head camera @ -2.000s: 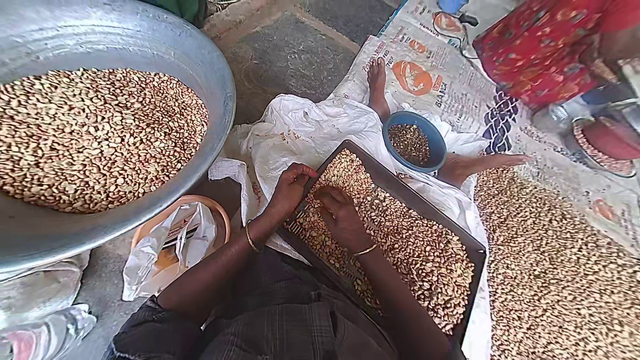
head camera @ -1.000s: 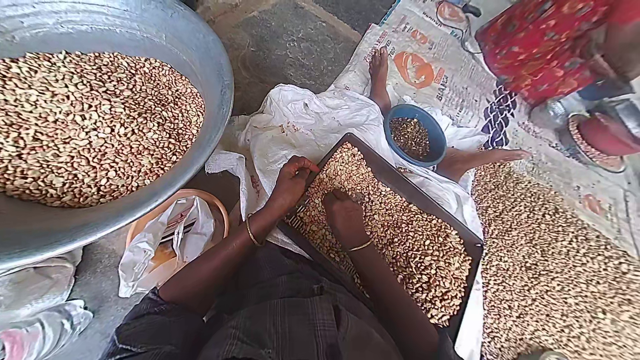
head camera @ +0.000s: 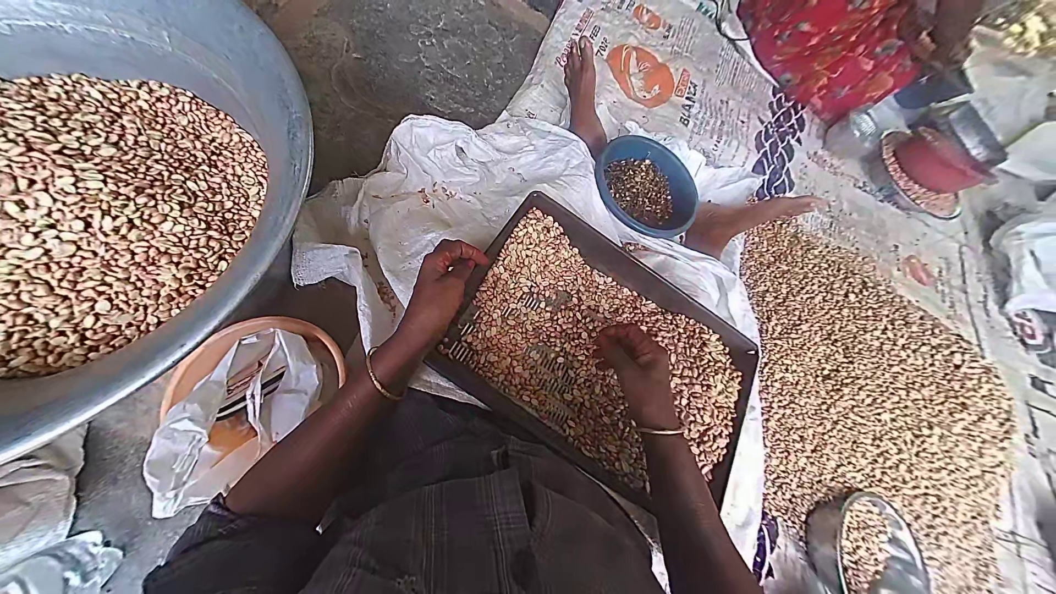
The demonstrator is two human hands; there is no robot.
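Note:
A dark slotted tray (head camera: 660, 289) lies aslant over my lap, and pale and reddish split kernels (head camera: 693, 355) cover most of its base; slots show through near its middle. My left hand (head camera: 445, 285) is at the tray's upper left edge, fingertips bent together; whether they pinch anything cannot be told. Over the kernels, right of the middle, is my right hand (head camera: 635, 363), its fingers curled downward and their tips partly hidden. Beyond the tray's far side a blue plastic bowl (head camera: 688, 188) holds darker bits, between my bare feet.
A large metal basin (head camera: 289, 124) of kernels stands at left, above an orange tub (head camera: 334, 342) with a plastic bag. Kernels (head camera: 874, 379) are spread over printed sacking at right, with a metal bowl (head camera: 899, 528) in them. Another person in red cloth (head camera: 825, 49) sits at upper right.
My right hand has moved to the right across the tray from its upper part. The left hand stays by the tray's edge. A metal bowl now shows at lower right.

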